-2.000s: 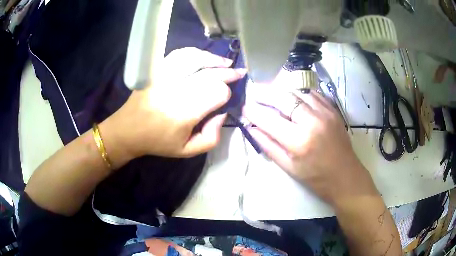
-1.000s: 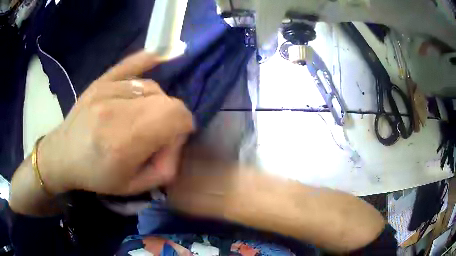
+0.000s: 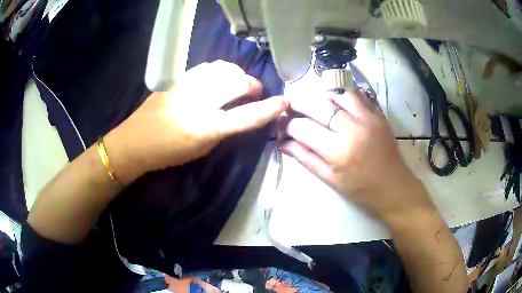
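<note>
The dark purple-navy garment piece (image 3: 171, 209) covers the left side of the table and hangs over its front edge. My left hand (image 3: 200, 114) lies on it, thumb and index finger pinching the cloth edge just in front of the machine head. My right hand (image 3: 349, 149) meets it there, fingertips closed at the same edge. A narrow white tape (image 3: 273, 232) runs down from my right fingertips over the table's front edge. Thin white piping (image 3: 66, 111) curves along the cloth at the left. Glare and my fingers hide the needle area.
The sewing machine head (image 3: 292, 40) stands above my hands, with a pale upright bar (image 3: 169, 48) at its left. Black-handled shears (image 3: 449, 134) lie at right beside slim tools (image 3: 466, 86). Snips (image 3: 364, 86) lie partly hidden behind my right hand. Dark threads hang at the far right.
My right hand has swung from the lower left back to the cloth edge under the machine head. My left hand has moved up and right to meet it. The snips are now mostly covered.
</note>
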